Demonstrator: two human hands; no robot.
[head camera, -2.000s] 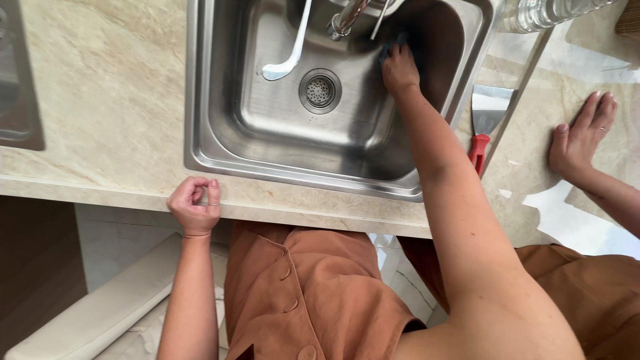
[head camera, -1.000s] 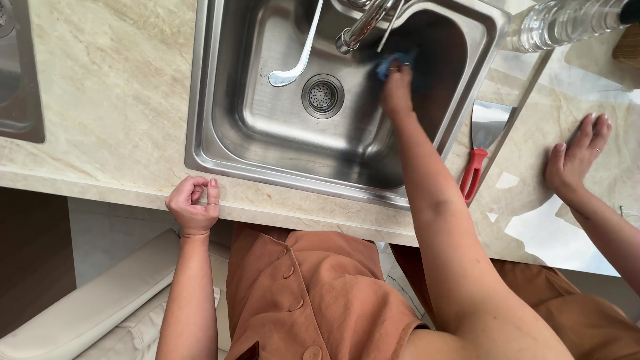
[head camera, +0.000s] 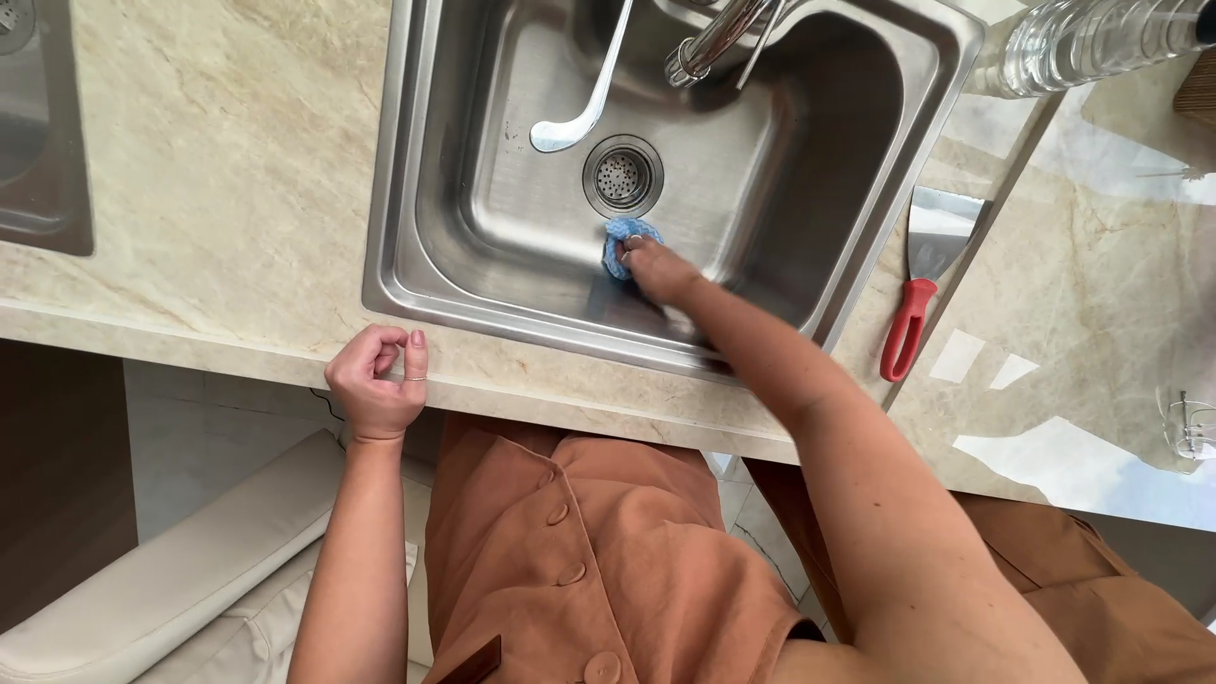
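My right hand reaches into the stainless steel sink, its fingers closed on a blue cloth. The cloth lies just below the drain strainer, toward the front of the basin. My left hand rests at the counter's front edge, left of the sink's near corner, fingers curled in with nothing seen in them. Above the basin are the faucet spout and a long curved chrome lever. A scraper with a red handle lies on the counter right of the sink.
A clear bottle stands at the top right. Eyeglasses lie on the counter at the far right. Another sink is at the far left. Below are a cream chair and, at the right, another person's brown clothing.
My right hand has moved with the blue cloth from the basin's far right side to its front, below the drain. My left hand stays put. The other person's hand has left the view.
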